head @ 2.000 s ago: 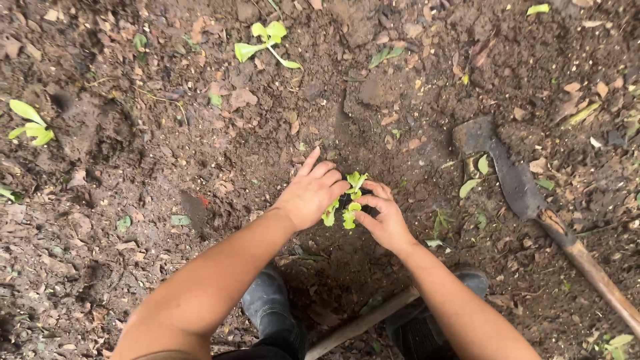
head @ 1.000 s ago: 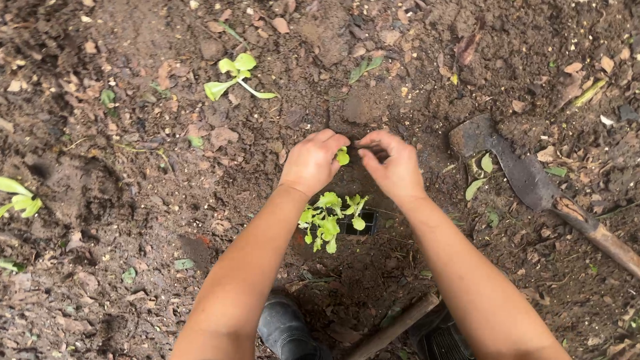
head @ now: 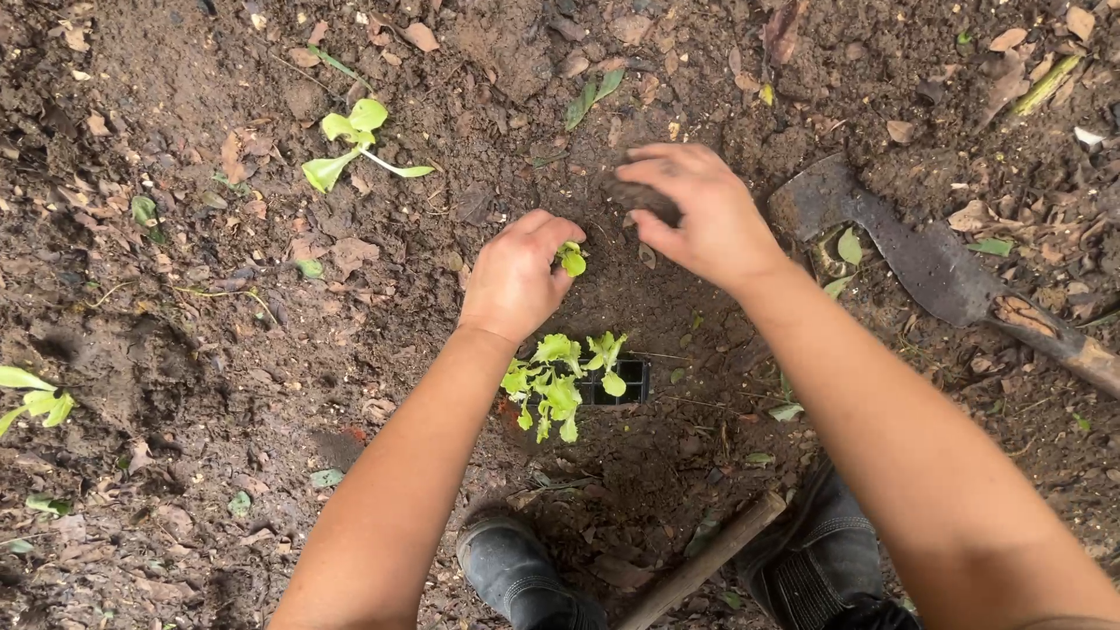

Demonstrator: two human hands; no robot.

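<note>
My left hand (head: 522, 273) is closed on a small lettuce seedling (head: 572, 259), whose leaves poke out between thumb and fingers. To its right, my right hand (head: 691, 206) touches the soil with spread, slightly blurred fingers, beside a dark patch of earth (head: 646, 198). Whether anything lies under those fingers cannot be told. Below the hands sits a black plastic seedling tray (head: 643, 381), with several lettuce seedlings (head: 558, 385) over its left part and bare cells at its right. Another lettuce seedling (head: 352, 144) lies or stands on the soil at upper left.
A hoe-like tool with a worn metal head (head: 932, 267) and wooden handle (head: 1094, 360) lies at right. A wooden stick (head: 704, 560) lies between two dark boots (head: 525, 573). Another seedling (head: 39, 402) is at the far left. Dry leaves litter the soil.
Both hands were at the tray's seedlings two seconds ago, then moved up beyond it, the left with a seedling. Since a second ago, the right hand has moved away from the left, its fingers spreading.
</note>
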